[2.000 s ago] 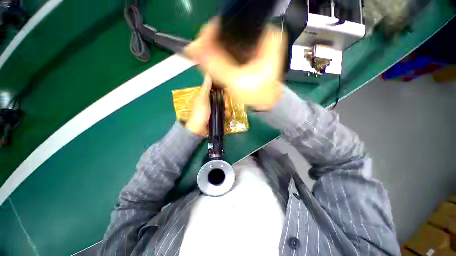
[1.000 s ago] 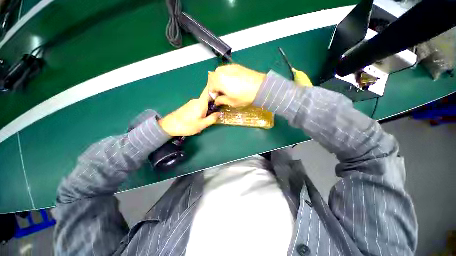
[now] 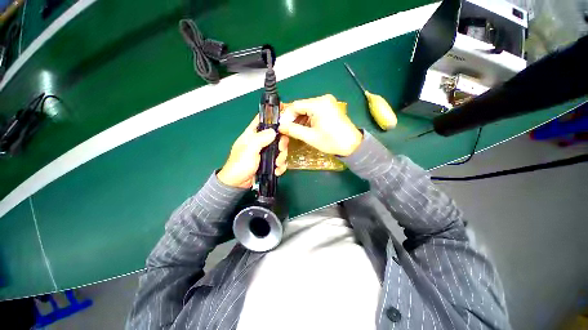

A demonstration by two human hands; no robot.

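Note:
A black handheld unit, perhaps a hair dryer (image 3: 267, 173), is held upright in the view, its round grey-ringed head with dark centre toward my body. Its ribbed strain relief (image 3: 270, 82) points away from me. My left hand (image 3: 248, 155) is wrapped around the handle. My right hand (image 3: 322, 122) has its fingertips at the handle's upper part; whether a small part is between them cannot be told. The amber work pad (image 3: 313, 159) lies under and beside the right hand. A dark handle sleeve (image 3: 245, 59) lies beyond, by the looped cord (image 3: 201, 57).
A yellow-handled screwdriver (image 3: 380, 111) lies right of the pad. The screw feeder (image 3: 445, 61) stands at the back right. The black electric screwdriver (image 3: 516, 90) hangs at the right, its tip pointing left. Another corded black unit (image 3: 18, 126) lies far left on the conveyor.
The electric screwdriver has left my right hand and hangs at the right. The unit was tilted a second ago and is now turned straight, its ringed head facing up. My right fingers have shifted along the handle.

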